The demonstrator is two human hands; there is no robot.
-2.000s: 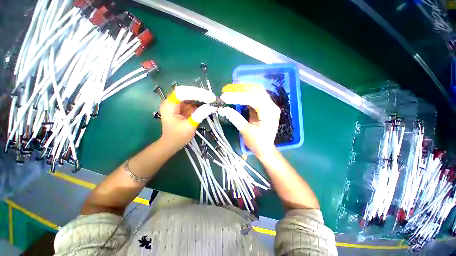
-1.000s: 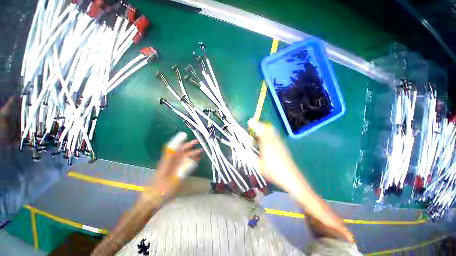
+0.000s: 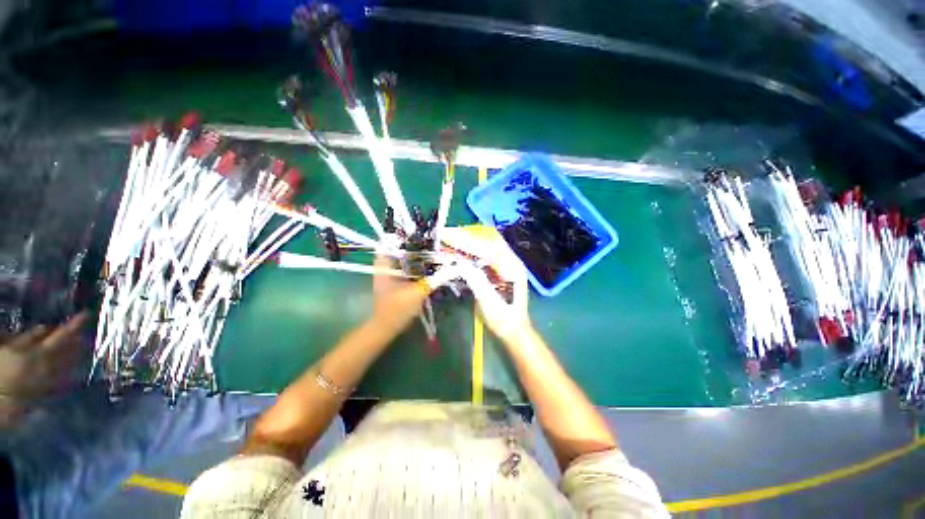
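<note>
My left hand [image 3: 404, 284] and my right hand [image 3: 494, 272] are close together above the green work surface, both closed around a bundle of white sleeved wire harnesses [image 3: 379, 167]. The cables fan out away from me and to the left. Their far ends show coloured wires and dark tips, slightly blurred. More dark connector ends are crowded at my fingers. White and yellow coverings show on my fingers. The blue parts bin [image 3: 494, 202], holding many small black pieces, stands just beyond and right of my right hand.
A large pile of white harnesses with red connectors [image 3: 172, 264] lies at the left. More bundles [image 3: 745, 269] lie on clear plastic at the right. Another person's hand [image 3: 41, 360] shows at the left edge. A metal rail [image 3: 649, 170] runs behind the bin.
The harnesses that lay loose in front of me are now gathered up in both hands, which have come together. The view has shifted, and more of the far side shows.
</note>
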